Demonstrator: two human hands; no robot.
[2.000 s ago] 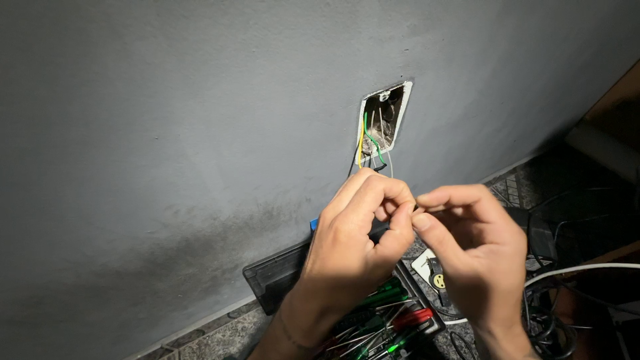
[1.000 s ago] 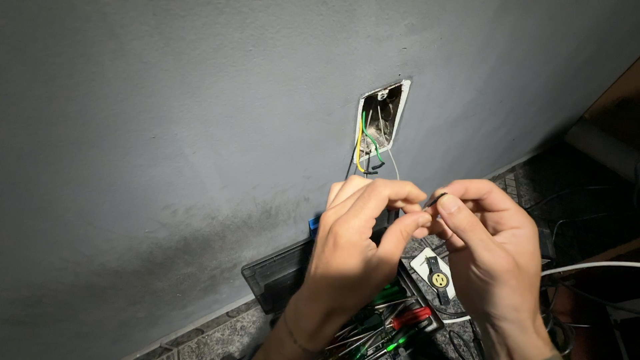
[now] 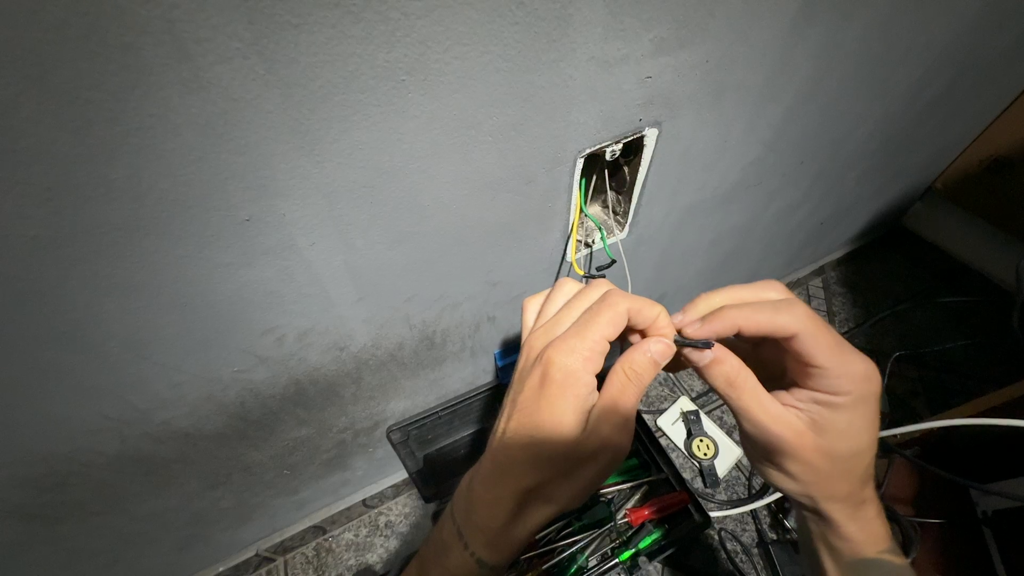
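My left hand (image 3: 584,368) pinches a short black-wrapped wire end (image 3: 694,342) between thumb and index finger. My right hand (image 3: 792,392) is close beside it, its thumb and fingertips at the same piece. Above them is an open electrical box (image 3: 612,192) recessed in the grey wall. A yellow wire (image 3: 575,232) and a green wire (image 3: 594,218) hang out of it, both with black tape on their ends. A thin pale wire (image 3: 622,248) runs down from the box behind my left hand, where its lower part is hidden.
Below my hands lies an open black toolbox (image 3: 436,436) with several screwdrivers, one with a red handle (image 3: 658,508). A socket module (image 3: 702,448) lies on a white plate (image 3: 732,458) on the floor. A white cable (image 3: 952,424) and black cords spread at right.
The black-wrapped end now shows clearly between my fingertips. My right hand's fingers have shifted around it. The green and yellow wires' taped ends, partly hidden two seconds ago, are in sight.
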